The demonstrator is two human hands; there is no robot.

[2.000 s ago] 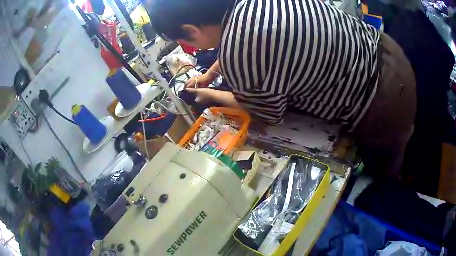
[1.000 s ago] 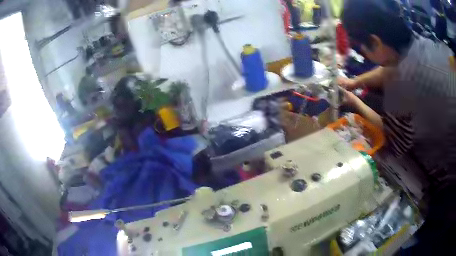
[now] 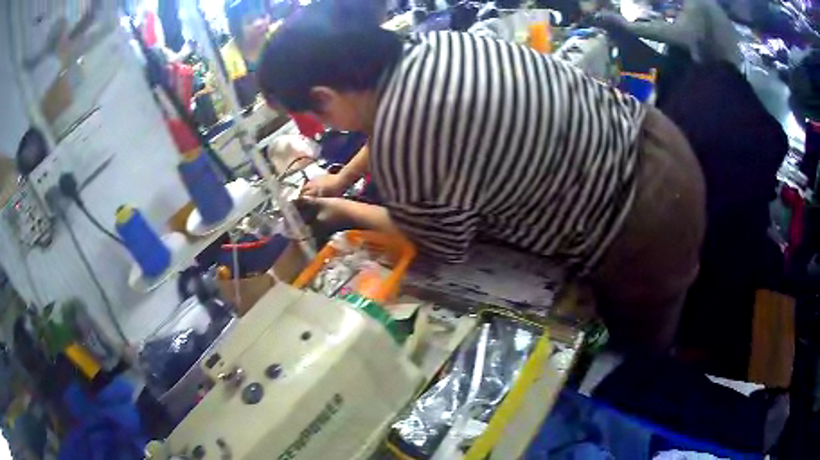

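Neither of my hands is in the picture. The cream sewing machine head [image 3: 306, 377] lies nearest in front of me at the lower left, with "SEWPOWER" lettering partly readable. Its needle end is out of view. A yellow box [image 3: 515, 395] with clear plastic bags inside stands just right of the machine. An orange basket [image 3: 402, 260] with small white items stands behind the machine head. Blue cloth [image 3: 103, 418] lies at the lower left, blurred.
A person in a striped top [image 3: 503, 144] bends over the neighbouring station, hands on dark cloth. Two blue thread cones [image 3: 142, 241] stand by the wall at left. Blue cloth [image 3: 589, 422] is heaped at the lower right. A wooden board [image 3: 771, 337] stands at far right.
The view swung left to the machine's front and blue cloth, then back right to the neighbouring worker. None of my hands shows in any frame.
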